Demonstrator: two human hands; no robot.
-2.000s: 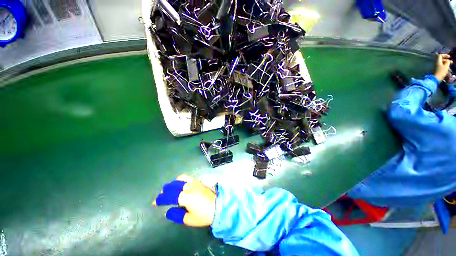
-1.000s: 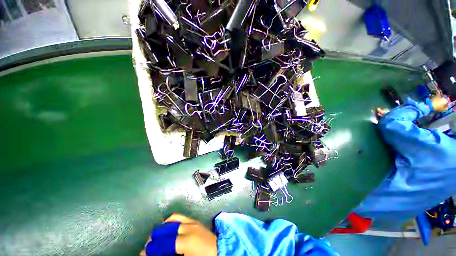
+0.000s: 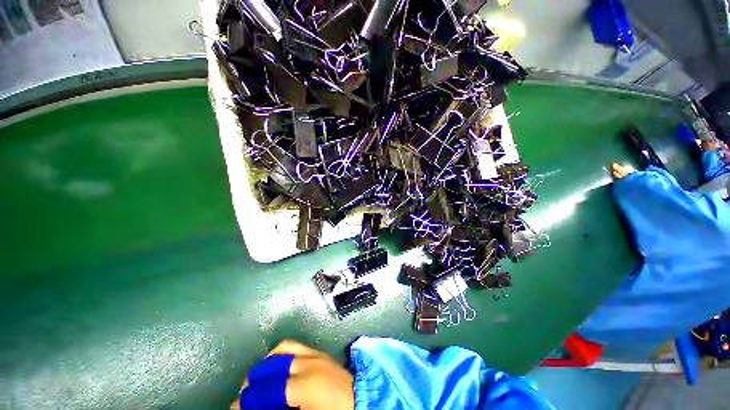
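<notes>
Black binder clips (image 3: pixel 352 104) with silver wire handles lie heaped in an off-white parts bin (image 3: pixel 268 239) at the top centre. Clips spill over its lower right side onto the green bench. Loose clips (image 3: pixel 354 299) lie on the bench just below the bin. My right hand (image 3: pixel 292 378) is at the bottom edge, below these loose clips, with blue wraps on its fingers. Its fingertips are cut off by the frame edge, so what it may hold is hidden. My left hand is not in view.
The green bench (image 3: pixel 120 184) curves across the view. A person in a blue smock (image 3: pixel 668 248) sits at the right, a hand on the bench near dark clips (image 3: pixel 640 146). A red object (image 3: pixel 583 350) shows below. A blue object (image 3: pixel 610 24) is at the top right.
The view has shifted, so the bin and loose clips appear larger and lower. My right hand is lower in the frame, now cut off by the bottom edge. The other person's arm has moved.
</notes>
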